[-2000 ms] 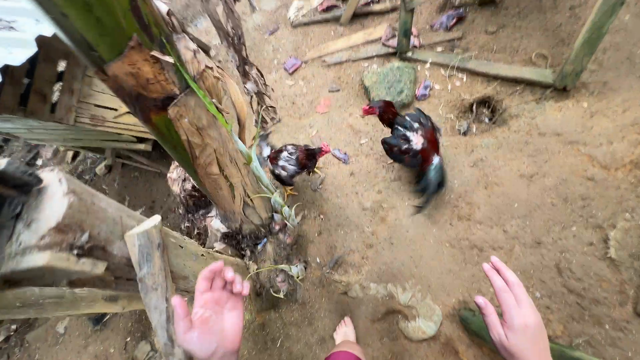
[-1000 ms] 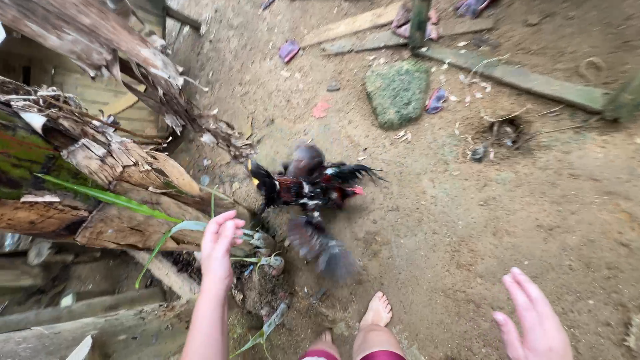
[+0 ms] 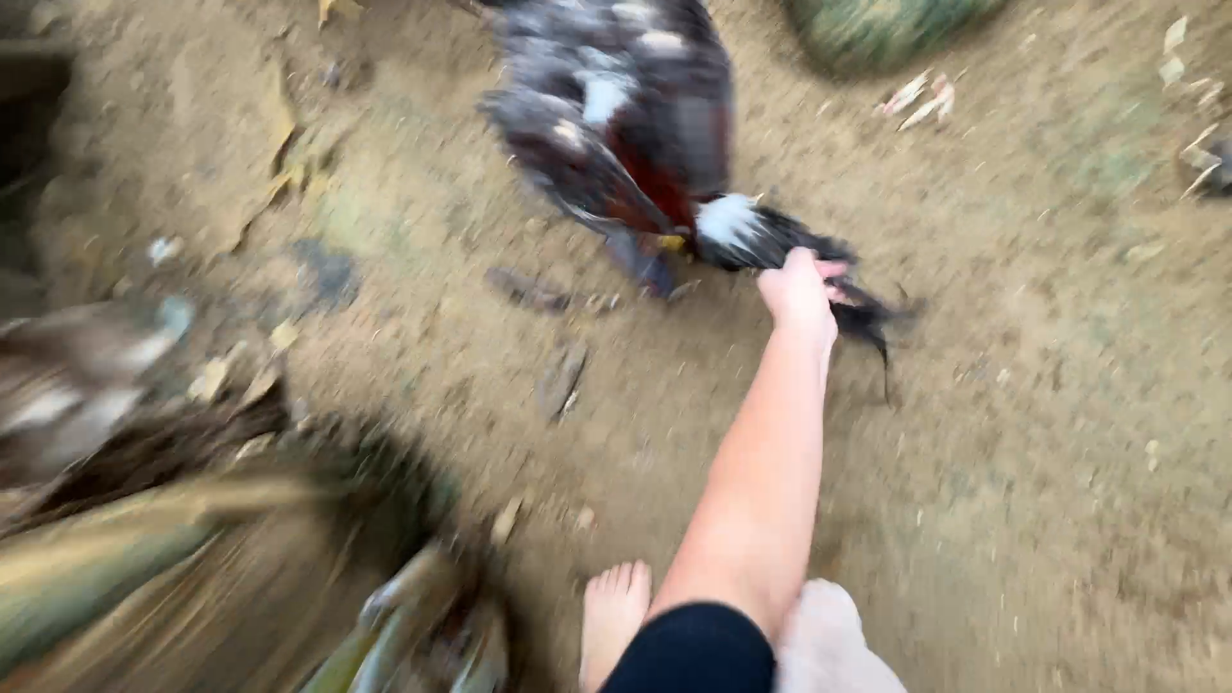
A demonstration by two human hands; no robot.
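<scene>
My left hand (image 3: 801,289) grips the dark tail feathers of a rooster (image 3: 664,144). The tail, white and fluffy at its base, stretches down and right from the body into my fingers. The bird's dark red, black and grey plumage is blurred at the top centre, with white patches and a yellow foot partly visible below. Its head is not visible. Whether a second bird is in this blurred mass, I cannot tell. My right hand is out of view.
Bare dirt ground surrounds the bird. A mossy rock (image 3: 890,24) lies at the top right. A blurred plant base (image 3: 385,500) and dry plant debris (image 3: 192,414) fill the lower left. My bare foot (image 3: 616,611) shows at the bottom, beside a pale blurred shape.
My left hand has reached forward and taken hold of the rooster's tail. Both hands were empty and apart before; the right has left view. The view has moved closer to the ground.
</scene>
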